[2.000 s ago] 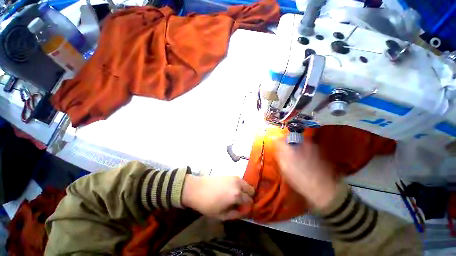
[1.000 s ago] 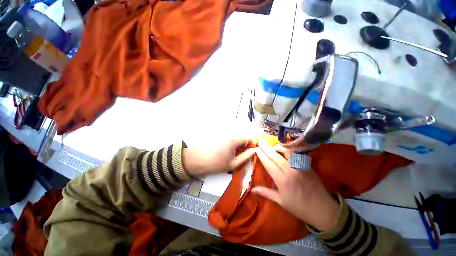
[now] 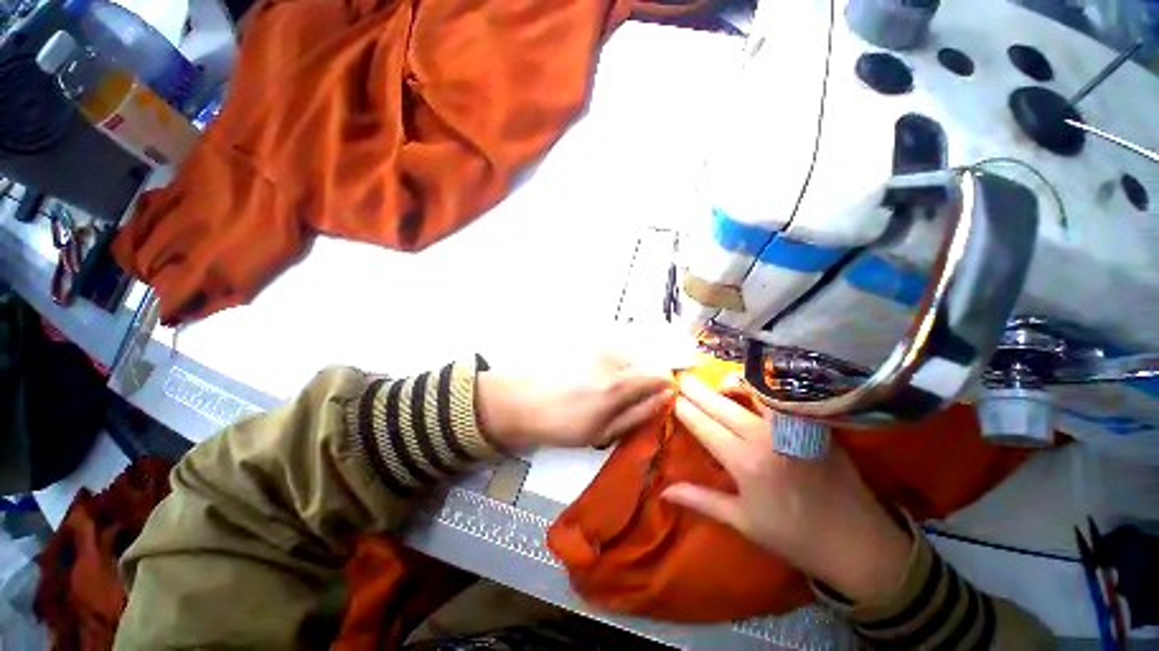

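Note:
A rust-orange garment piece [image 3: 686,560] lies under the white sewing machine head [image 3: 813,165], glowing yellow-orange at the lit needle area. A dark seam line runs down it toward the near edge. My left hand [image 3: 578,404] is at its left edge, fingertips pinching the fabric close to the needle area. My right hand [image 3: 775,483] lies flat on the fabric, fingers pointing to the lit spot, thumb spread. The needle tip is hidden by fingers and glare. A grey ridged knob [image 3: 801,436] sits just above my right hand.
A second rust-orange garment [image 3: 369,127] lies on the table at the upper left. A bottle with orange-yellow contents [image 3: 121,108] stands beyond it. Small scissors [image 3: 1101,585] lie at the right edge. A ruler strip [image 3: 496,521] runs along the near edge. Darker orange fabric [image 3: 102,547] hangs below.
Since two seconds ago my left hand has moved up from the near edge to the needle area, and my right hand has settled flat. The machine head appears closer as the view shifts.

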